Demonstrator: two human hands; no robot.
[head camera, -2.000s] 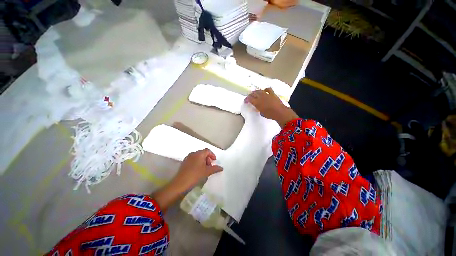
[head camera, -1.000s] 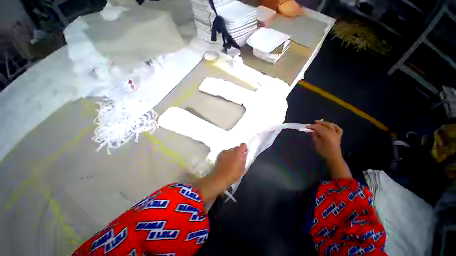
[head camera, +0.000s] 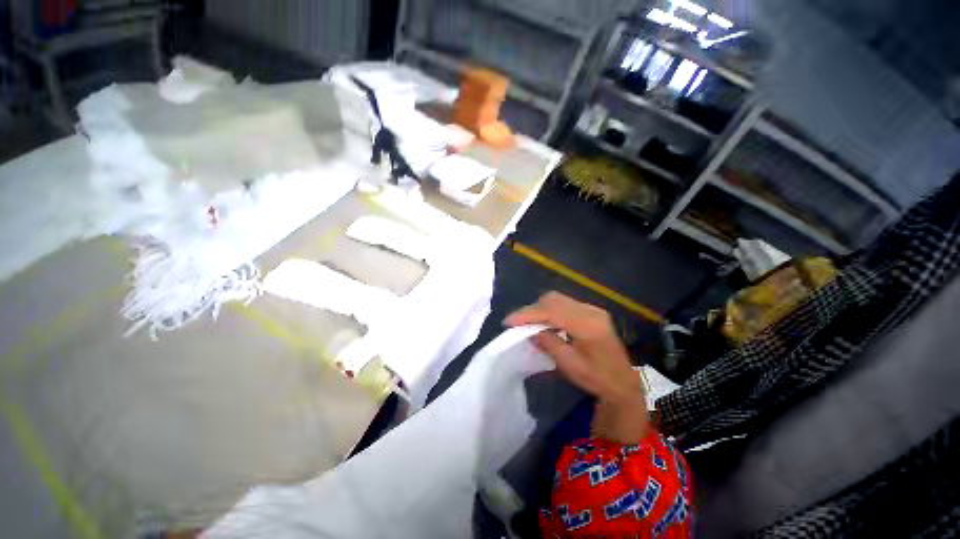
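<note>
My right hand (head camera: 579, 342) pinches the upper edge of a white fabric panel (head camera: 390, 474), raised in front of me past the table edge. The panel spreads down to the bottom left. A skin-coloured sliver at the bottom edge may be my left hand; the rest is out of the picture. A U-shaped white panel (head camera: 447, 311) lies on the table, its two straps pointing left. The glue bottle (head camera: 371, 377) lies by its lower edge, partly hidden and blurred. A mop-like heap of white tapes (head camera: 174, 290) lies left of the straps.
Stacked white pieces with a dark band (head camera: 398, 111), an orange-brown block (head camera: 481, 97) and a smaller white stack (head camera: 461, 177) stand at the table's far end. Loose white fabric (head camera: 121, 158) lies at the far left. Metal shelves (head camera: 726, 158) stand beyond the floor. Dark checked cloth hangs at right.
The view has swung up and right. My right hand now holds a raised white panel instead of a narrow strip end. My left hand has dropped to the bottom edge or out of the picture.
</note>
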